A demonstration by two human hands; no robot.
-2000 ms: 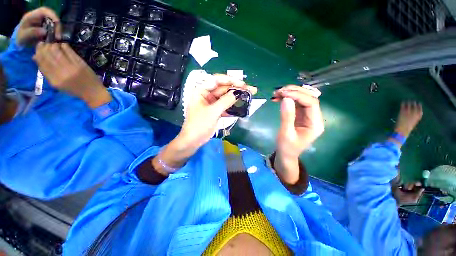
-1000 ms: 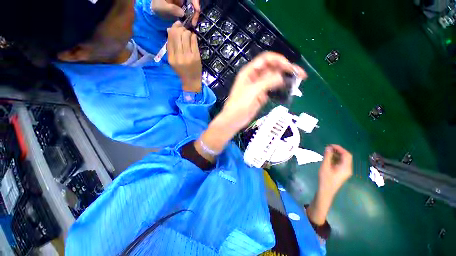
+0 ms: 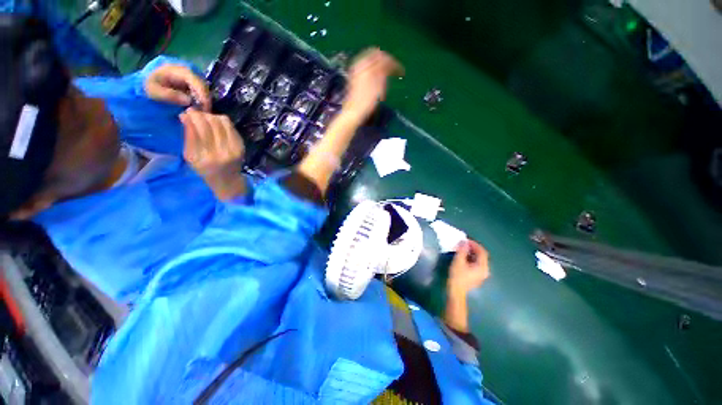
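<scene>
My left hand is stretched out over the far edge of the black parts tray. It is blurred, and I cannot tell if it holds anything. A small dark unit lies just beside its fingers. My right hand is low over the green mat, fingertips pinched on a small dark piece, near an angular white paper piece. Several silvery units sit in the tray pockets.
A white fan stands before me, with a white plug and white paper beyond. Loose units lie along the bench. A grey metal bar and white scrap are right. A neighbour's hands are left.
My left hand has moved from above the fan out over the tray's far side. The dark unit seen in it earlier no longer shows there. My right hand stays low, still pinched. The view has shifted.
</scene>
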